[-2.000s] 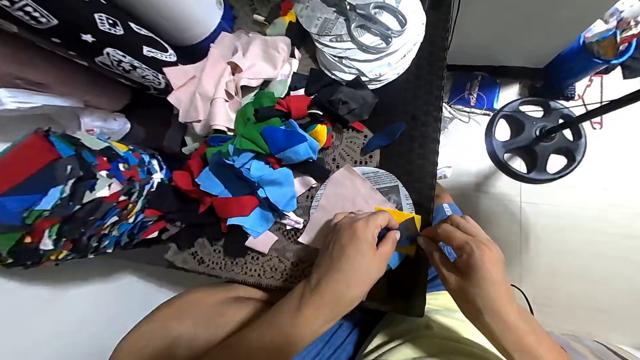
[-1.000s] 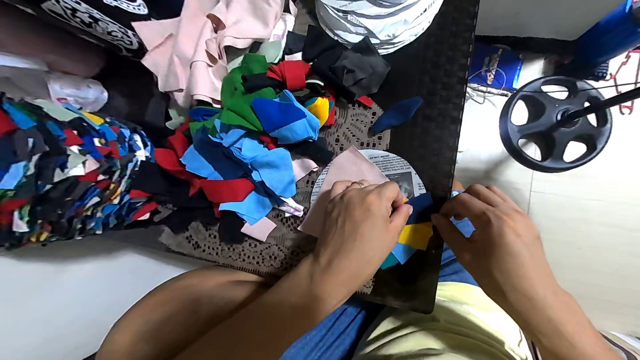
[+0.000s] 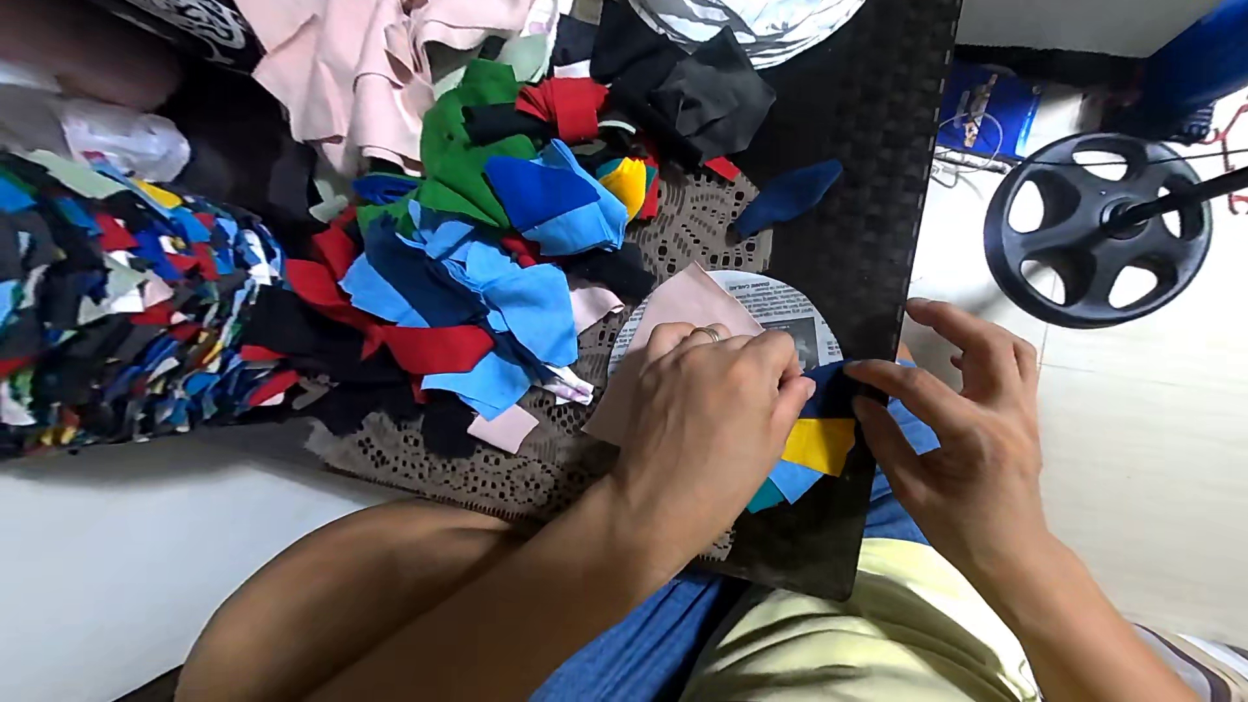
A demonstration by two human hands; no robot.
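A newspaper circle point(image 3: 780, 297) lies near the dark woven table's right edge, partly under a pink fabric piece point(image 3: 687, 302). My left hand point(image 3: 717, 400) presses on the pink piece and the circle, thumb and forefinger together at a dark blue scrap point(image 3: 829, 390). With thumb and forefinger, my right hand point(image 3: 951, 419) pinches the outer end of that dark blue scrap at the table edge. Below it, a yellow scrap point(image 3: 819, 445), a light blue scrap point(image 3: 795, 480) and a teal scrap point(image 3: 765, 497) fan out along the circle's rim. The left palm hides much of the circle.
Mixed fabric scraps point(image 3: 526, 292) are heaped left of the circle on a lace cloth point(image 3: 458, 468). A stack of paper circles point(image 3: 756, 24) stands at the top. A rag bundle point(image 3: 136, 302) lies at the far left. Beyond the table's right edge is a black weight plate point(image 3: 1097, 229).
The dark scrap near the yellow one two seconds ago is no longer seen there; a dark blue scrap now lies above the yellow one. The view has moved closer to the table.
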